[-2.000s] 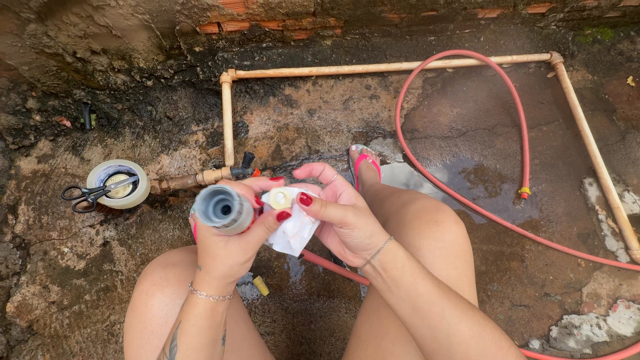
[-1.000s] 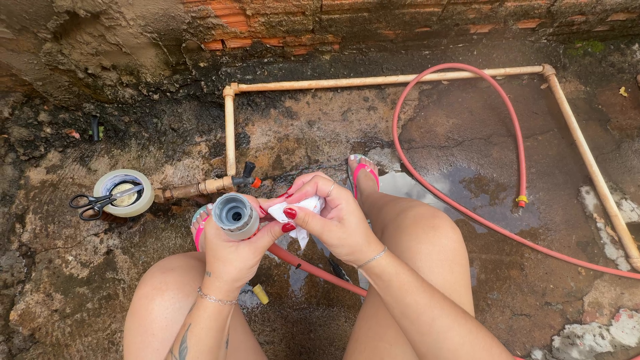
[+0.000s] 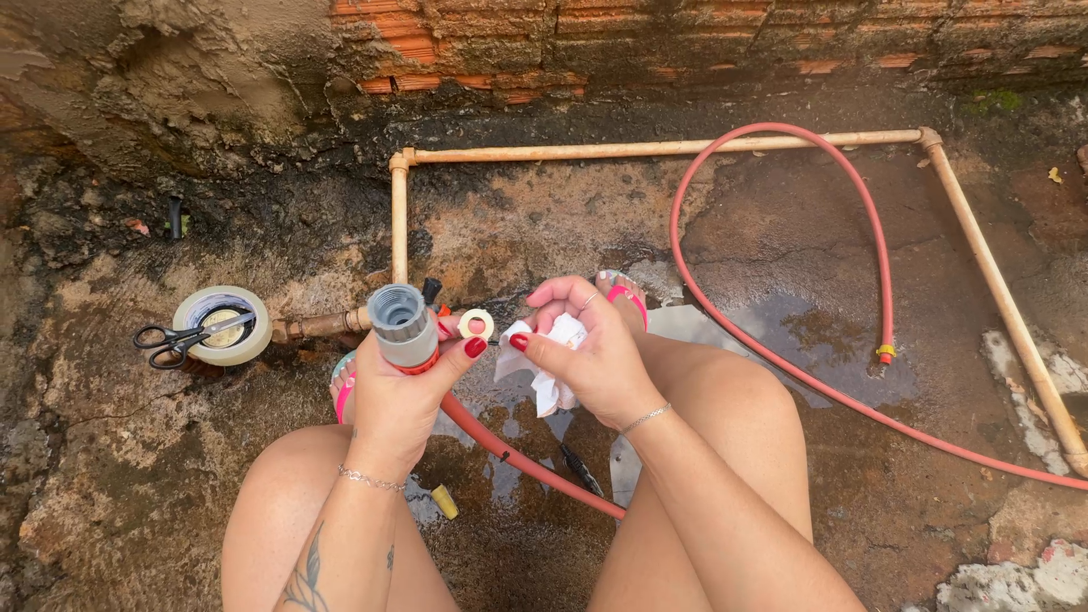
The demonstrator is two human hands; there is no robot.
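My left hand (image 3: 408,382) grips a grey threaded plastic fitting (image 3: 399,319) with its round opening facing up and an orange-red band at its lower end. Between that hand's thumb and index finger is a small cream-coloured ring (image 3: 476,325), held just right of the fitting. A crumpled white paper or cloth (image 3: 544,361) is pinched in my right hand (image 3: 595,357), a little apart from the ring. Below my left hand a thick red hose (image 3: 518,463) runs down between the legs; whether it joins the fitting is hidden.
Black-handled scissors (image 3: 183,340) lie on a tape roll (image 3: 257,340) at the left. Beige pipes (image 3: 544,153) run along the wet ground before a brick wall. A red hose (image 3: 680,255) loops at the right. A yellowish piece (image 3: 444,501) and a dark slim object (image 3: 582,469) lie between the legs.
My right hand has moved right, away from my left, taking the white paper or cloth with it. The ring, covered one second ago, now shows in my left fingers.
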